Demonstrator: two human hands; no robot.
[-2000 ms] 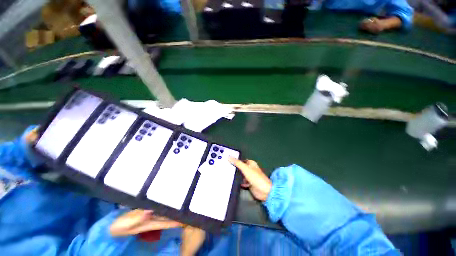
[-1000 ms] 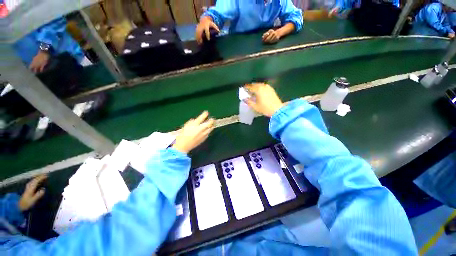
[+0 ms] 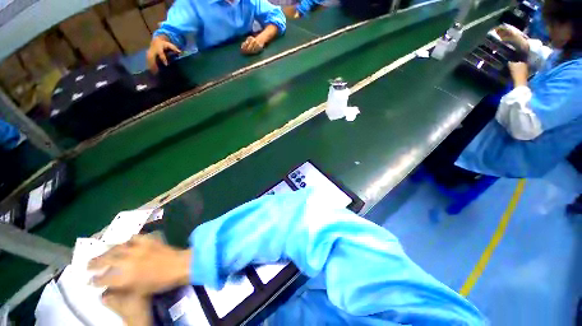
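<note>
A black phone tray (image 3: 359, 205) lies on the worktop, partly hidden under my right sleeve. White phones (image 3: 322, 186) sit in it back up, with dark camera rings at the far end. My right hand (image 3: 140, 266) reaches across to the left, blurred, over a messy pile of white sheets (image 3: 80, 283). Whether its fingers hold a sheet cannot be told. Part of what looks like my left hand (image 3: 129, 307) shows just below it, blurred and mostly hidden.
A white dispenser bottle (image 3: 337, 100) stands near the belt rail (image 3: 255, 145), with a crumpled white cloth (image 3: 351, 114) beside it. More bottles (image 3: 445, 44) stand farther along. A person (image 3: 536, 114) works at the right. Another person (image 3: 220, 25) is across the green belt (image 3: 191, 137). Dark stacked trays are at upper left.
The view has turned right. My right hand has left the bottle near the rail and moved left to the white sheets. My left hand is now mostly hidden. My right sleeve covers more of the tray.
</note>
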